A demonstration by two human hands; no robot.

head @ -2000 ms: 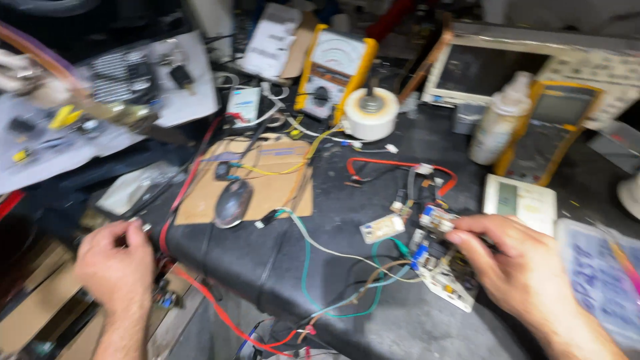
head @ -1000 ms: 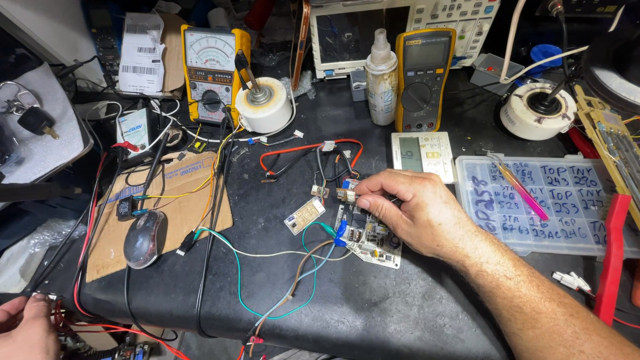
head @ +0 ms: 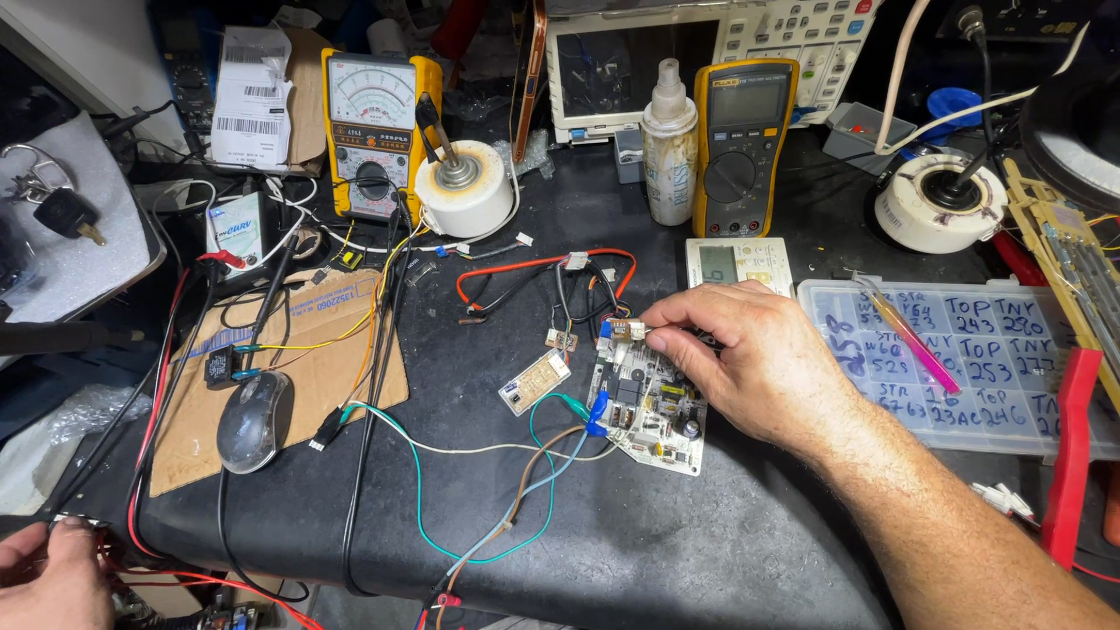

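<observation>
My right hand (head: 744, 350) pinches a small white wire connector (head: 632, 332) between thumb and forefinger, at the top edge of a white circuit board (head: 652, 402). Blue insulated terminals (head: 598, 415) with green, brown and light blue wires join the board's left side. A small separate board (head: 534, 383) lies left of it, near a looped red cable (head: 547, 260). My left hand (head: 57, 573) is at the lower left corner, its fingertips by the table's edge next to black and red wires; whether it grips anything there is hidden.
Behind stand an analog multimeter (head: 372, 131), a white motor (head: 464, 188), a spray bottle (head: 670, 149), a digital multimeter (head: 744, 149) and an oscilloscope (head: 643, 70). A computer mouse (head: 255, 422) rests on cardboard (head: 350, 350). On the right are a marked parts case (head: 901, 420) and red-handled tool (head: 1069, 464).
My left hand has moved down and left to the table's edge since two seconds ago. My right hand stays at the circuit board. The view has shifted and become sharper.
</observation>
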